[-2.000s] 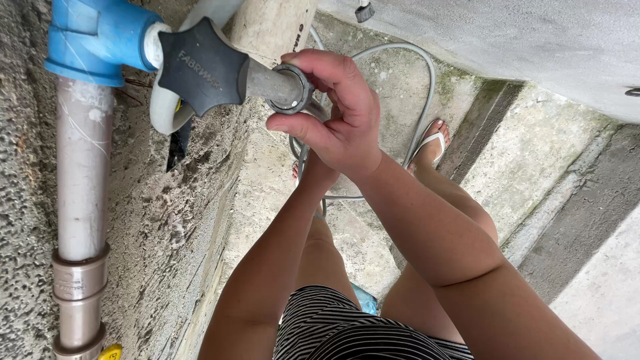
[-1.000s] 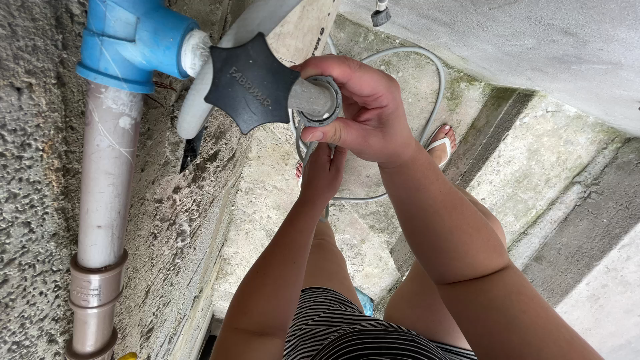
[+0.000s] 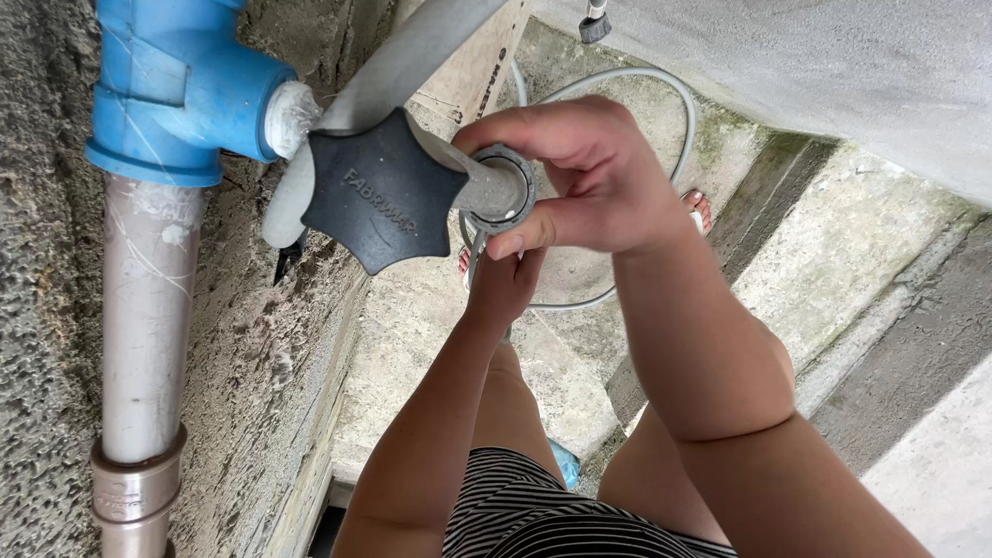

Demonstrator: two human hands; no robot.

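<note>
A tap with a black star-shaped handle (image 3: pixel 385 192) juts out from a blue pipe tee (image 3: pixel 178 93), with white thread tape at the joint. At the tap's outlet, the thumb and fingers of my right hand (image 3: pixel 581 174) are closed around a grey ring nut (image 3: pixel 505 190). My left hand (image 3: pixel 505 283) is just below the outlet, under my right thumb, its fingers near a grey hose; its grip is partly hidden. The grey hose (image 3: pixel 686 116) loops over the floor behind my hands.
A grey-brown pipe (image 3: pixel 146 325) runs down the rough wall at left. A thick grey tube (image 3: pixel 418 54) passes behind the tap. A hose end with a dark nut (image 3: pixel 595 28) hangs at the top. My feet in white flip-flops stand on the stained concrete floor (image 3: pixel 837 225).
The view has shifted so that the tap and pipes appear farther right than two seconds ago. My right hand stays around the ring nut; my left hand stays below it.
</note>
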